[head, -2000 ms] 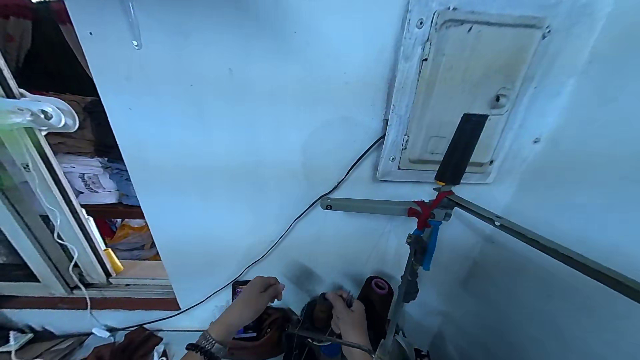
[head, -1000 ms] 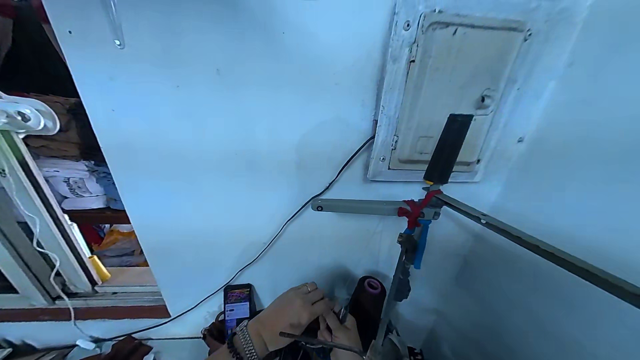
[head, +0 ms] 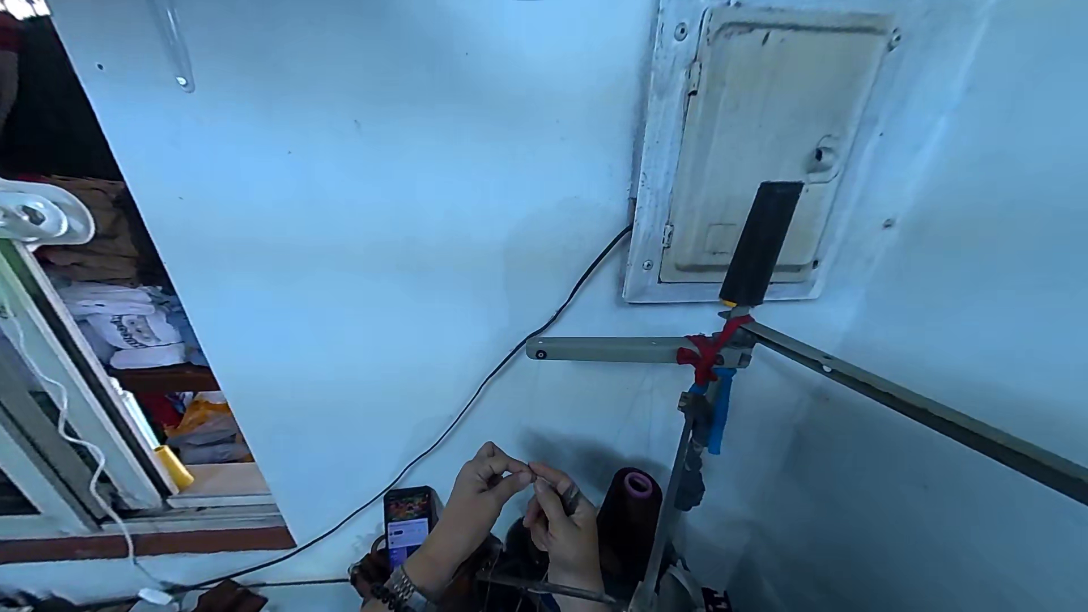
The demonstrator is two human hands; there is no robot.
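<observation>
My left hand point(head: 486, 493) is raised at the bottom centre, thumb and forefinger pinched together. Its fingertips meet those of my right hand point(head: 558, 518), which is also pinched. Whatever lies between the fingertips is too small to make out. Just right of my right hand stands a dark thread cone point(head: 633, 518) with a pinkish-purple top ring. A smartphone point(head: 408, 523) with a lit screen leans behind my left wrist, which wears a metal-banded watch. Dark objects below the hands are partly hidden by my wrists and a thin metal bar.
A metal frame arm point(head: 612, 349), tied with red cloth, joins a long rail point(head: 901, 408) on the right. A black cable point(head: 476, 395) runs along the wall to a metal panel door point(head: 773, 144). At left, folded clothes point(head: 136, 327) sit on shelves beyond a window frame.
My hands were apart two seconds ago, then low and overlapping beside the thread cone. Now they are raised with their fingertips together.
</observation>
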